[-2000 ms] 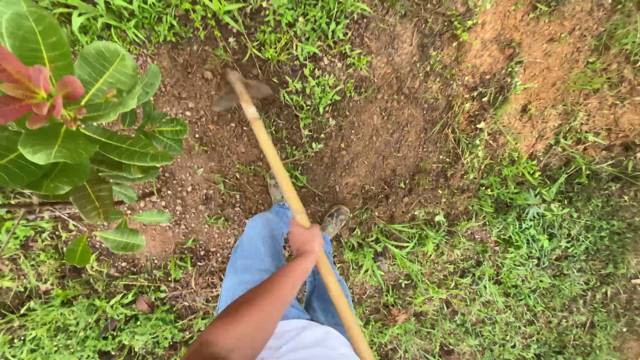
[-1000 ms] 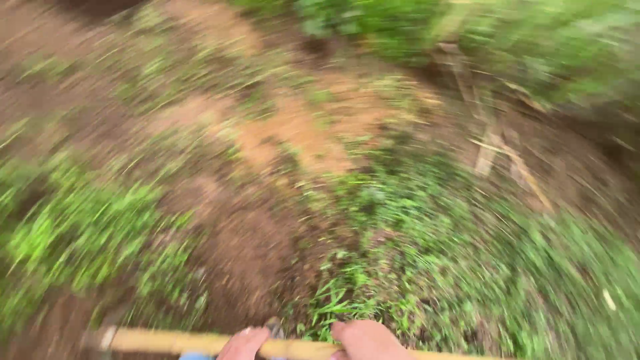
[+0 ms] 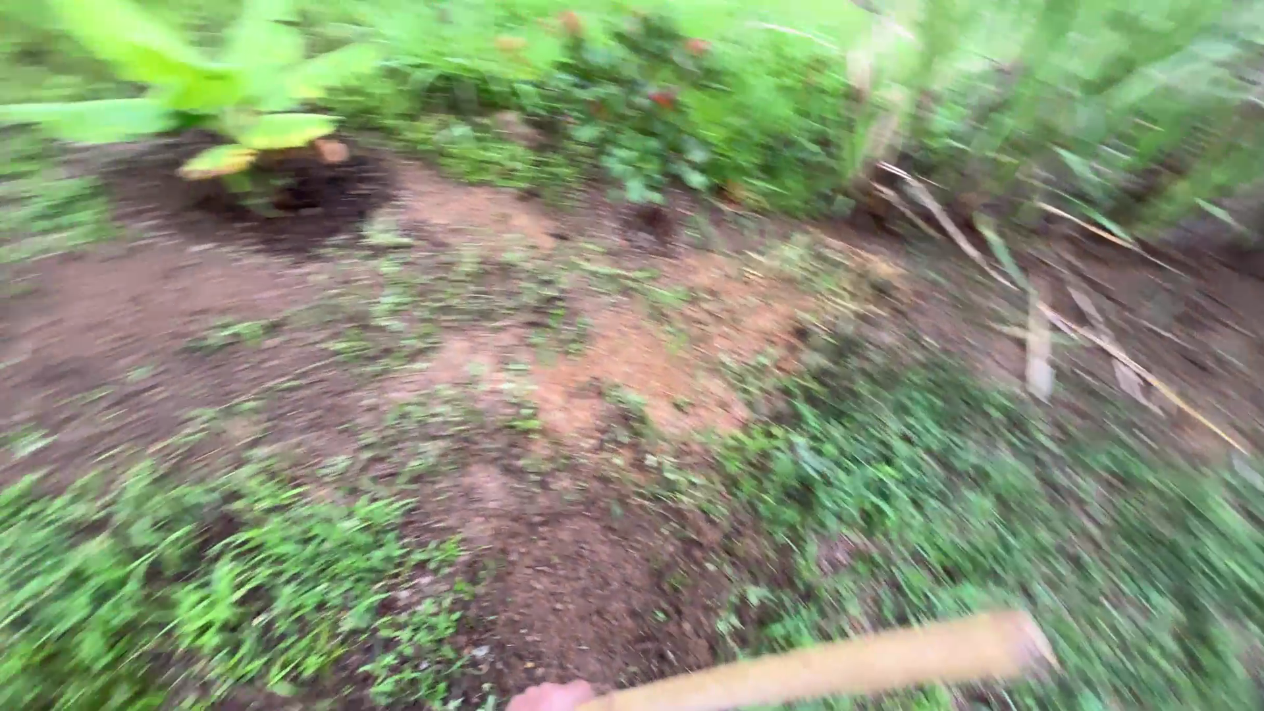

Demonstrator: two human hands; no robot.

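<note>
At the bottom edge, only the top of one hand shows, most likely my right hand (image 3: pixel 551 696), closed around a pale wooden tool handle (image 3: pixel 839 667). The handle slants up to the right from the hand, and its blunt end is in view above the grass. No other hand shows on that stretch; my left hand is out of view. The rest of the handle and the tool's head are hidden below the frame.
Bare brown soil (image 3: pixel 583 583) runs between low grass on the left (image 3: pixel 286 583) and right (image 3: pixel 889 474). A leafy plant (image 3: pixel 237 99) stands upper left, a red-flowered bush (image 3: pixel 632 109) at the back. Dry stalks (image 3: pixel 1037 336) lie at right.
The view has swung away from my feet and the big-leaved plant, up and outward. One second ago both hands were on the handle in view; now one shows, and the handle's right part is raised.
</note>
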